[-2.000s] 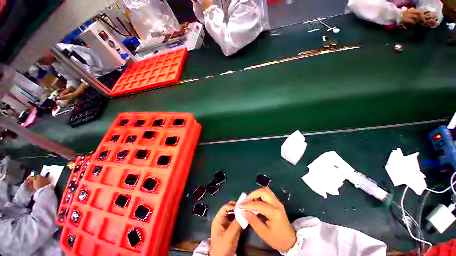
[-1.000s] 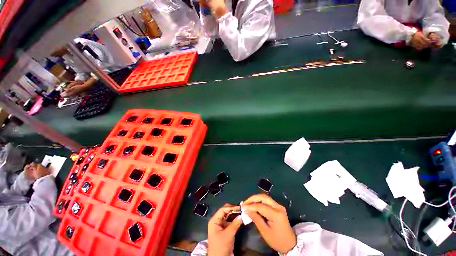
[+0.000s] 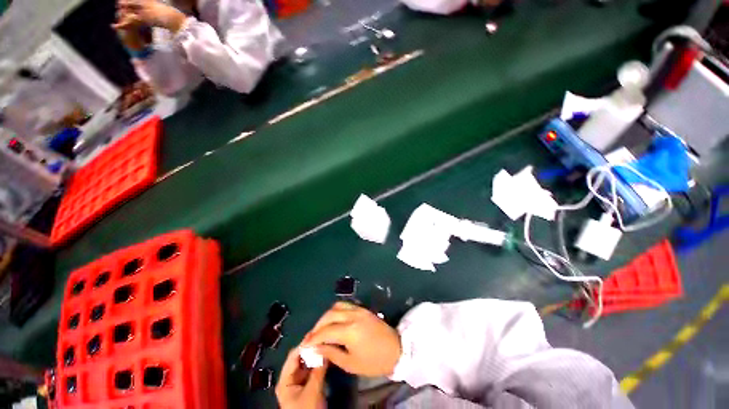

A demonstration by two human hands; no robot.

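Observation:
My left hand (image 3: 299,385) is at the bottom centre, cut off by the lower edge. My right hand (image 3: 357,339) is closed over it, pinching a small white wipe (image 3: 312,357) between the fingers. The black square unit seen in my left hand a second ago is now hidden by the fingers and wipe. Several black square units (image 3: 277,312) lie on the bench left of my hands, and another black unit (image 3: 346,286) lies just behind them. The orange-red tray (image 3: 201,319) at the left holds black units in many pockets.
White wipes (image 3: 423,237) lie ahead, one against a clear tube (image 3: 482,233). At the right are a blue control box (image 3: 587,160), a white block with cables (image 3: 598,236) and a red crate (image 3: 639,279). Across the bench are an empty red tray (image 3: 108,180) and a person in white (image 3: 228,44).
The view has swung right and tilted, so the tray shifts left and down and the control box comes into view. My hands stay together around the wipe; the unit between them is no longer visible.

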